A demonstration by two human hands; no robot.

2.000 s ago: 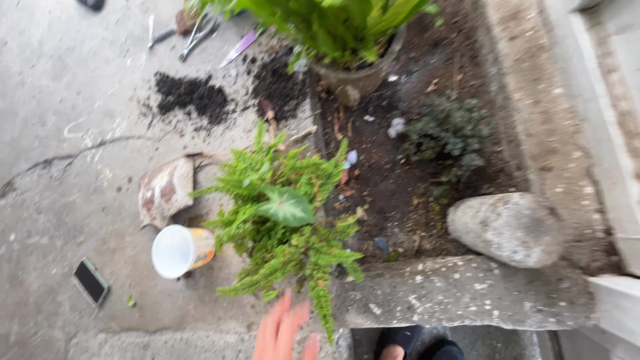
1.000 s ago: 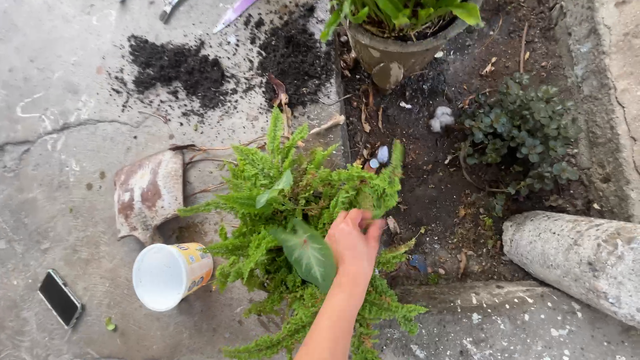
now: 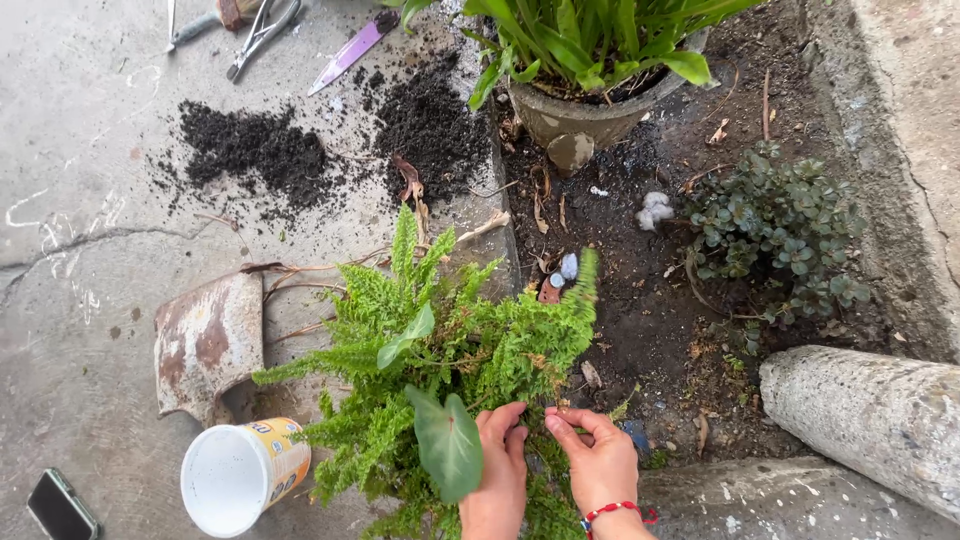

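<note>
A bushy green fern (image 3: 450,337) spreads over the curb, with a broad caladium-like leaf (image 3: 448,442) among its fronds. My left hand (image 3: 499,465) is at the fern's lower right part, beside that leaf, its fingertips bent near the fronds; whether it grips a frond cannot be told. Close to its right, my right hand (image 3: 592,454), with a red beaded bracelet (image 3: 619,508) at the wrist, pinches a brownish, dry-looking piece of fern frond (image 3: 561,403) between thumb and index finger. The fern's pot or base is hidden under the foliage.
A white plastic tub (image 3: 225,480), a phone (image 3: 64,510) and a rusty, paint-worn piece (image 3: 210,345) lie left. Dark soil piles (image 3: 255,154), a purple blade (image 3: 352,52), pliers-like shears (image 3: 262,34) and a brush (image 3: 225,15) lie above. A potted plant (image 3: 577,120), shrub (image 3: 780,232) and concrete post (image 3: 862,420) are right.
One hand was at the fern's right fronds a second ago; now both hands are together at its lower right part. Two seconds ago a hand was below the fern.
</note>
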